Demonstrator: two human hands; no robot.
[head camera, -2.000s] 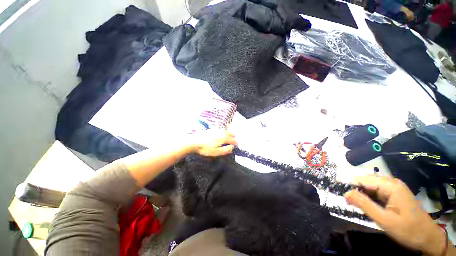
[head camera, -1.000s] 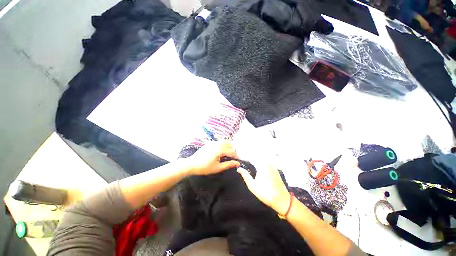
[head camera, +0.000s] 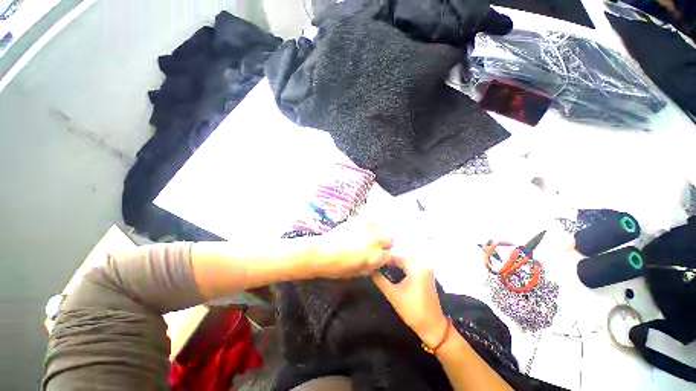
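Note:
Black nubby cloth (head camera: 328, 321) lies over the lap and the table's near edge, with a speckled trim (head camera: 477, 332) along its right part. My left hand (head camera: 362, 252) and my right hand (head camera: 412, 290) meet at the cloth's upper edge. Their fingertips pinch a small dark piece of it between them. Any needle or thread at the fingertips is too small to tell. A maroon and white striped bundle (head camera: 343, 195) with a blue mark lies just beyond my left hand.
Orange-handled scissors (head camera: 515, 267) lie on speckled loose beads (head camera: 526, 302). Two black thread cones (head camera: 610, 267), a tape ring (head camera: 622, 327) and a black bag (head camera: 675, 282) are at right. Dark cloth (head camera: 397, 99), a phone (head camera: 515, 101) and a plastic-wrapped bundle (head camera: 568, 76) lie beyond.
My right hand has come from the trim at far right to join my left hand at the cloth edge. Both hands have since shifted slightly right, and the view has turned a little.

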